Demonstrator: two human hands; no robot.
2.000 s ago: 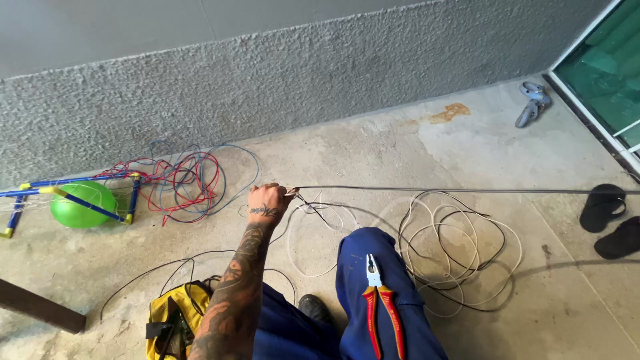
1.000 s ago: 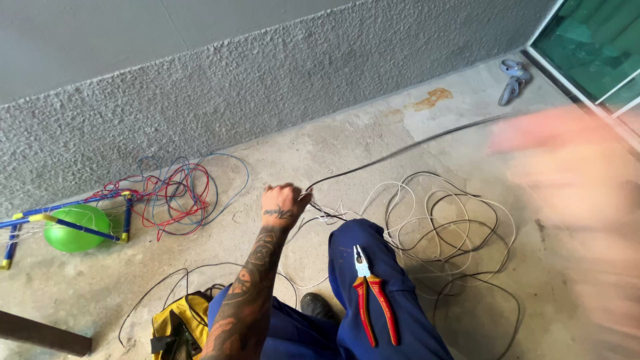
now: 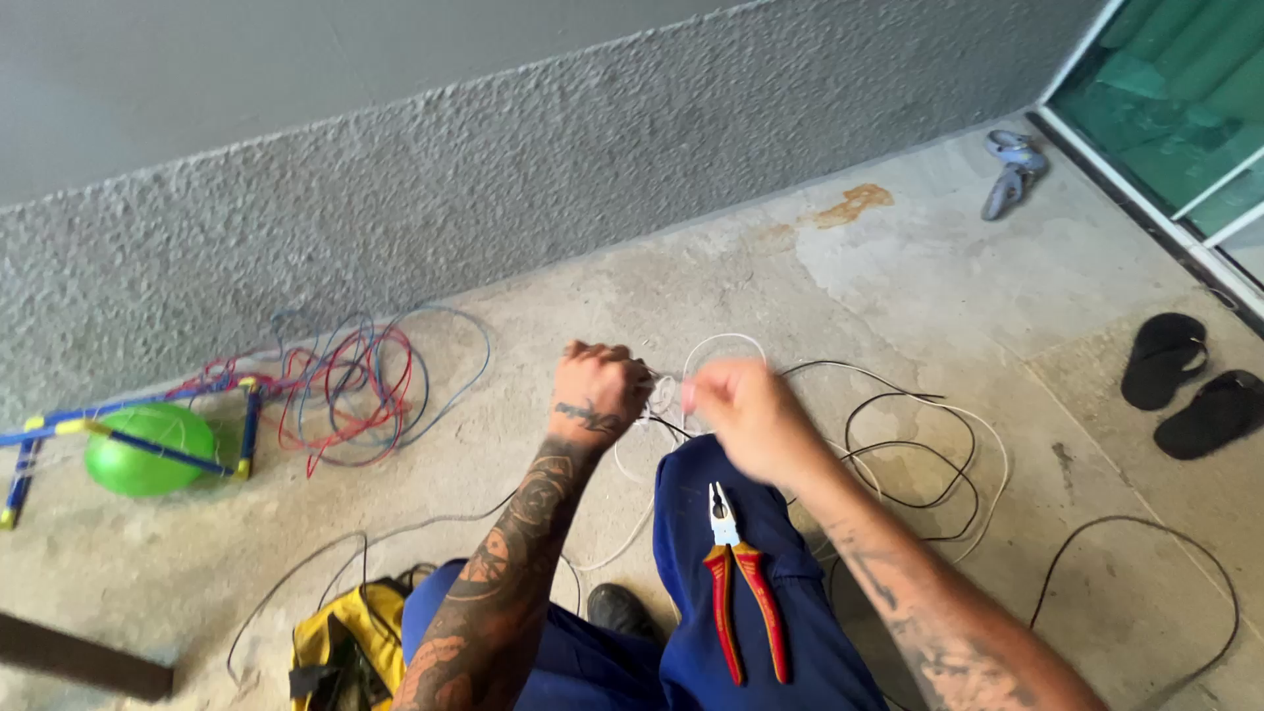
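Note:
My left hand (image 3: 598, 390) is closed in a fist around thin black and white wires, just above my knees. Close beside it on the right, my right hand (image 3: 741, 420) is blurred, its fingers bent at the wires; whether it grips them I cannot tell. Black and white wires (image 3: 928, 397) lie in loose loops on the floor to the right, and a dark wire also curves away at the left. Combination pliers with red and yellow handles (image 3: 726, 592) rest on my right thigh, jaws pointing away from me.
Red and blue wires (image 3: 365, 395) lie tangled by the textured wall. Left of them is a blue and yellow tube frame (image 3: 158, 441) with a green ball (image 3: 148, 459). A yellow bag (image 3: 346, 642), black flip-flops (image 3: 1165, 360), grey-blue clogs (image 3: 1009, 178) and a glass door (image 3: 1155, 99) are around.
My right hand, a blur at the far right one second ago, is now beside my left hand. The dark wire that stretched right from my left hand is no longer drawn out straight.

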